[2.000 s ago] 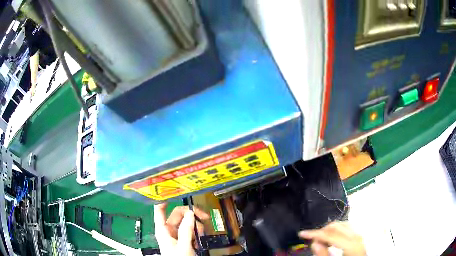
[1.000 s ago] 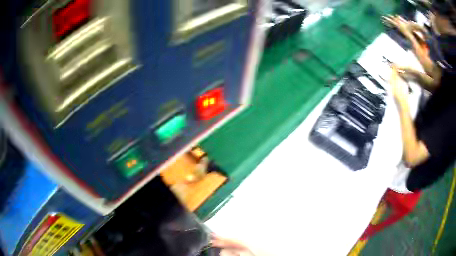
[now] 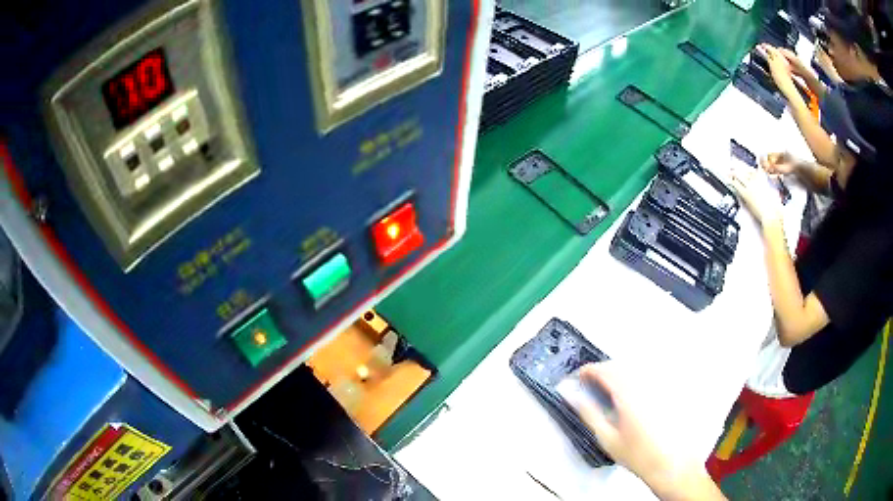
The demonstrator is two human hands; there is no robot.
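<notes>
A black phone housing (image 3: 554, 354) lies on the white bench surface at the lower right of centre, with dark frame edges below it that look like a small stack. My right hand (image 3: 612, 416) is over its near right side, blurred, with the fingertips at its edge. The fingers hide part of the housing, and I cannot tell whether they grip it. My left hand is not in view.
The press's blue control box (image 3: 284, 186) fills the left. An orange-tan block (image 3: 367, 377) sits below it. Several thin black frames (image 3: 558, 193) lie on the green belt (image 3: 460, 303). Stacked housings (image 3: 676, 240), black crates (image 3: 529, 64) and people (image 3: 842, 235) are beyond.
The view has swung right from the press nest to the bench. My left hand has left the picture. My right hand has moved from the nest to the housing on the bench.
</notes>
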